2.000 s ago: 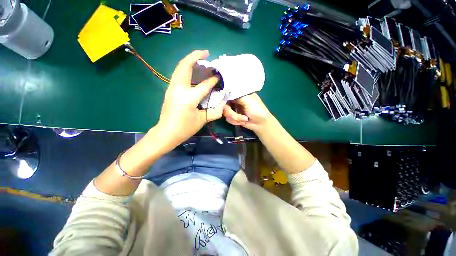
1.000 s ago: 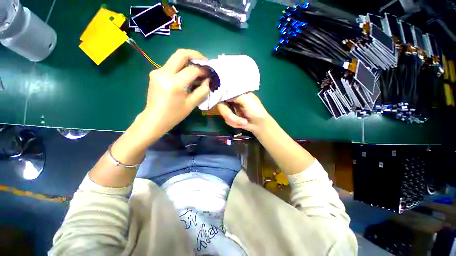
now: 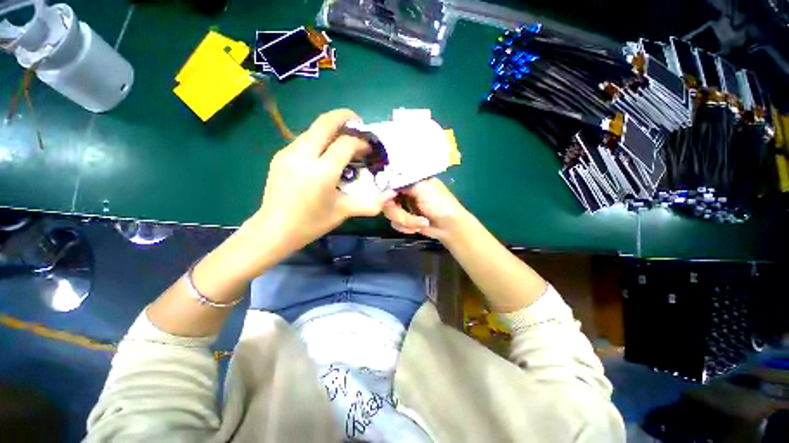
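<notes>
A white housing (image 3: 411,149) is held above the green mat, just past the front edge of the bench. Its dark open end faces left. My left hand (image 3: 316,173) grips that open end, with fingers at the opening around a dark part. My right hand (image 3: 424,208) holds the housing from below at its near side; its fingertips are partly hidden. A small yellow piece (image 3: 452,147) shows at the housing's right end. Thin lead wires (image 3: 275,111) run from behind my left hand towards the yellow sheets.
Yellow sheets (image 3: 213,76) and stacked screens (image 3: 294,54) lie at back left. Another white housing (image 3: 85,65) lies far left. A clear plastic bag (image 3: 389,24) is at back centre. Cabled screens (image 3: 619,147) are piled at right with blue ends (image 3: 516,56).
The housing has turned in my hands, and a yellow piece now shows at its right end. The bench items sit slightly lower and further right in view.
</notes>
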